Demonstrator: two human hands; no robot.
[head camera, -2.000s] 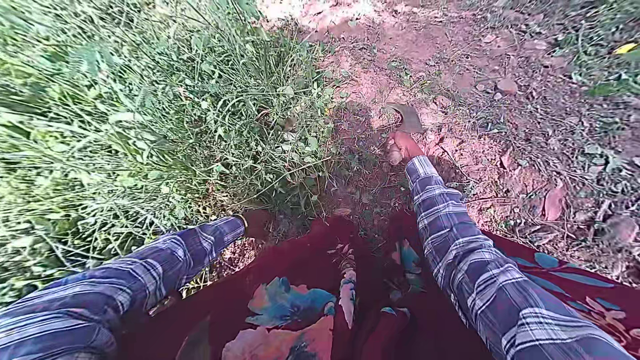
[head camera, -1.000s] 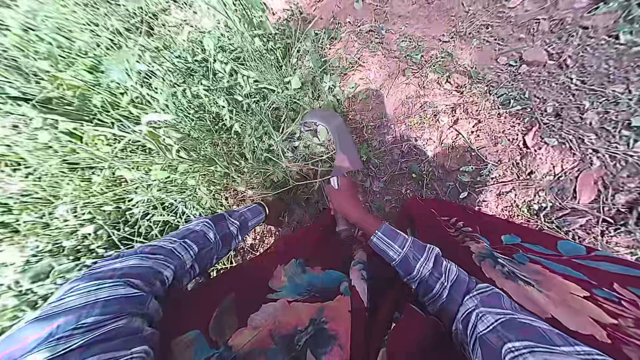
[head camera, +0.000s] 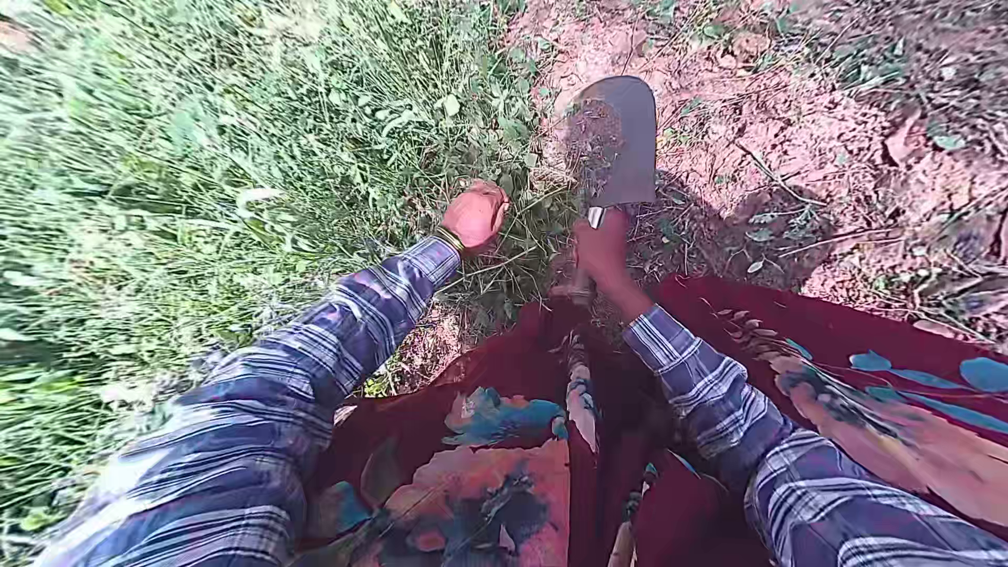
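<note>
My right hand (head camera: 605, 250) is closed round the handle of a sickle (head camera: 639, 146), just below its metal collar. The wide grey blade points away from me and curves to the left over the soil at the edge of the grass. To the left, my left hand (head camera: 476, 214) is low in the green grass (head camera: 378, 165) with its fingers curled down and a bangle at the wrist. Its fingertips are hidden, so whether it grips any stems cannot be told. Thin stems cross the gap between the two hands.
Dense grass and leafy weeds cover the left side. Reddish soil (head camera: 732, 118) with dry twigs (head camera: 780, 177) and scattered leaves lies on the right. A dark red cloth with a floral print (head camera: 488, 488) spreads over my legs and close to both forearms.
The sickle in my right hand first went left over the grass edge, and its blade now lies farther right and forward. My left hand has moved forward out of the shade near the cloth.
</note>
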